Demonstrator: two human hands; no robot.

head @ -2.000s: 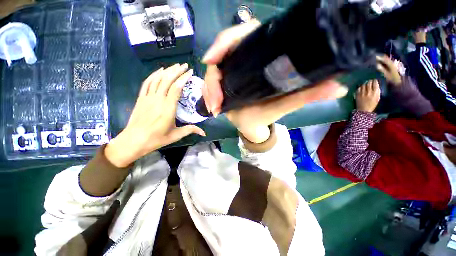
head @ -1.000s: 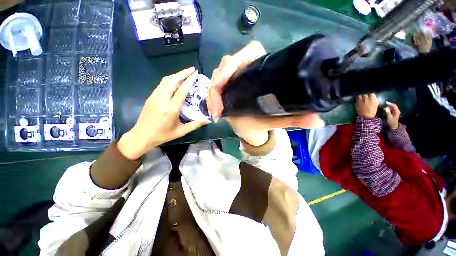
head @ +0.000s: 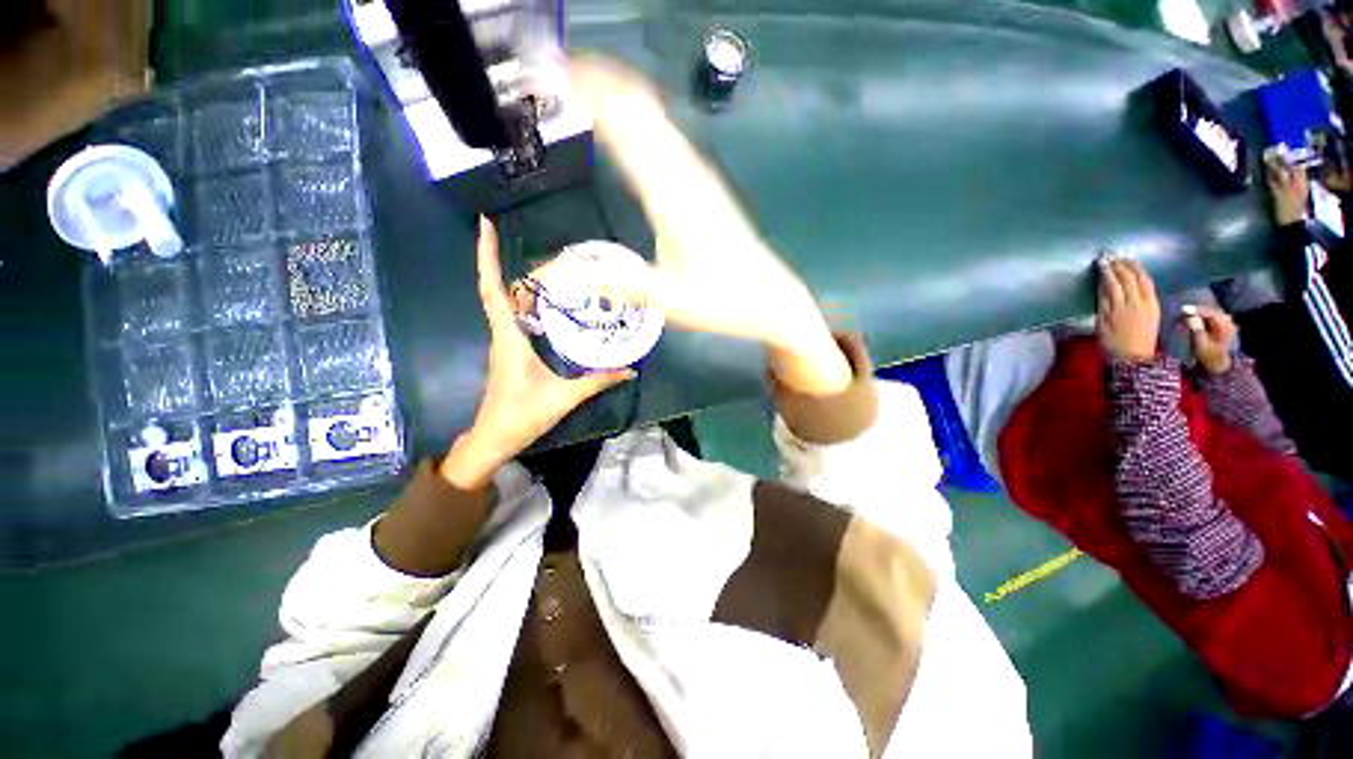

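Observation:
The round white housing (head: 598, 307) is in front of me, open side up, with thin dark and reddish wires. My left hand (head: 519, 378) holds it from the left side, thumb at its lower edge. My right hand (head: 631, 126) is blurred beyond the housing, beside the screw feeder (head: 519, 52); its grip is unclear. A dark elongated shape, apparently the electric screwdriver (head: 445, 67), slants over the feeder. The clear compartment tray (head: 230, 319) on the left holds bronze-grey screws (head: 327, 277) in one cell and white modules (head: 254, 448) with black round centres along its near row.
A white round part (head: 112, 200) lies on the tray's far left. A small round container (head: 724, 57) stands beyond the feeder's right side. A black box (head: 1192, 131) is at the far right of the bench. A person in red (head: 1187, 519) works at the right. Brown cardboard shows top left.
The screwdriver has left the housing and now slants over the feeder. My right hand has moved up and away from the housing. My left hand still holds the housing. The view has shifted.

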